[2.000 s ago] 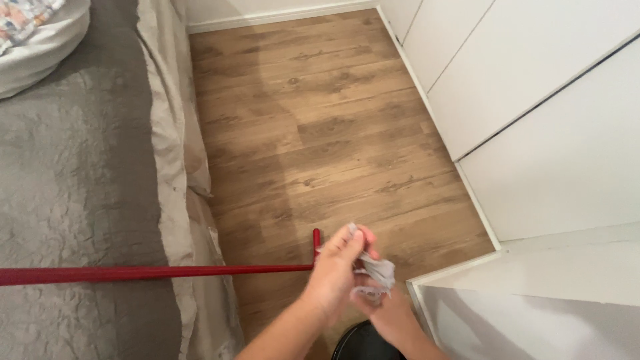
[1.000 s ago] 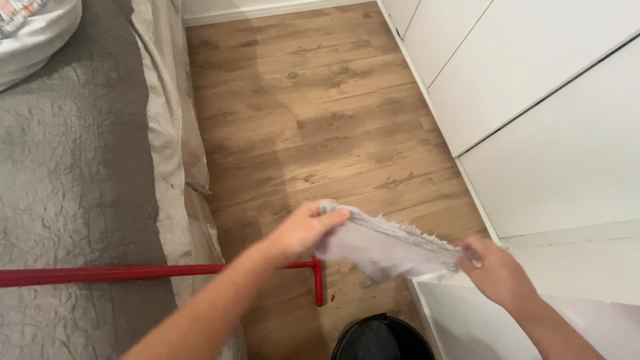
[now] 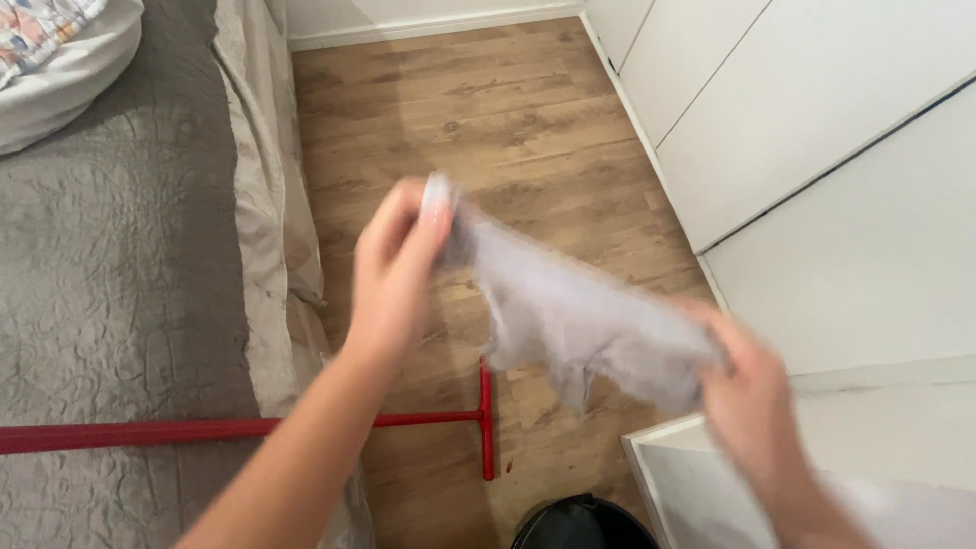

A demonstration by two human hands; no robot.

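A greyish-white cloth with ragged edges hangs stretched between my two hands above the wooden floor. My left hand pinches its upper left end, thumb against fingers. Lower and to the right, my right hand grips the other end; both hands are blurred. Below the cloth, a red T-shaped bar on a long red pole shows over the floor, and the pole extends left across the bed, passing behind my left forearm. A black bucket is partly in view at the bottom edge.
A bed with a grey quilted cover and a beige hanging edge lines the left side. White cabinet panels run along the right, above a white ledge or low wall. Patterned bedding lies at the top left.
Two seconds ago the cloth was bunched between my hands close together; one second ago it was spread wide. Since then my left hand has risen, and the cloth now slants down to the right.
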